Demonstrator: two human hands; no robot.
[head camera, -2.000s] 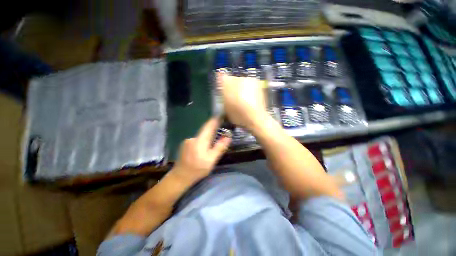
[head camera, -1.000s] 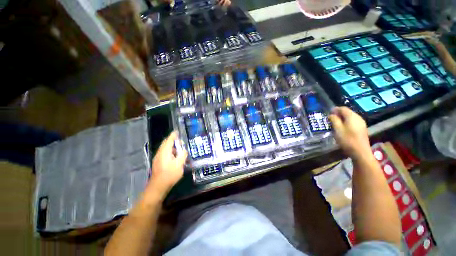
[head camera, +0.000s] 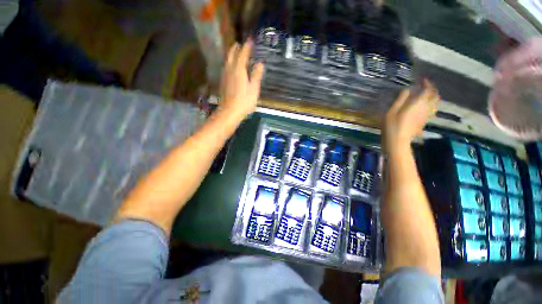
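Note:
A clear phone tray with two rows of face-up keypad phones lies on the green bench in front of me. My right forearm covers its right end. Behind it stands a pile of stacked phone trays, with a row of phone keypads showing on top. My left hand is at the left side of the pile, fingers extended and apart. My right hand is at the pile's right side, fingers spread and slightly blurred. Neither hand visibly grips anything.
A grey cover tray is at the left, with one black back cover at its near-left corner. Black trays of teal-faced phones are at the right. A pink fan is at the upper right. A post rises behind my left hand.
The phone tray I held by both ends is out of my hands. Both hands have moved forward to the sides of the rear pile. Another phone tray now shows uncovered on the bench.

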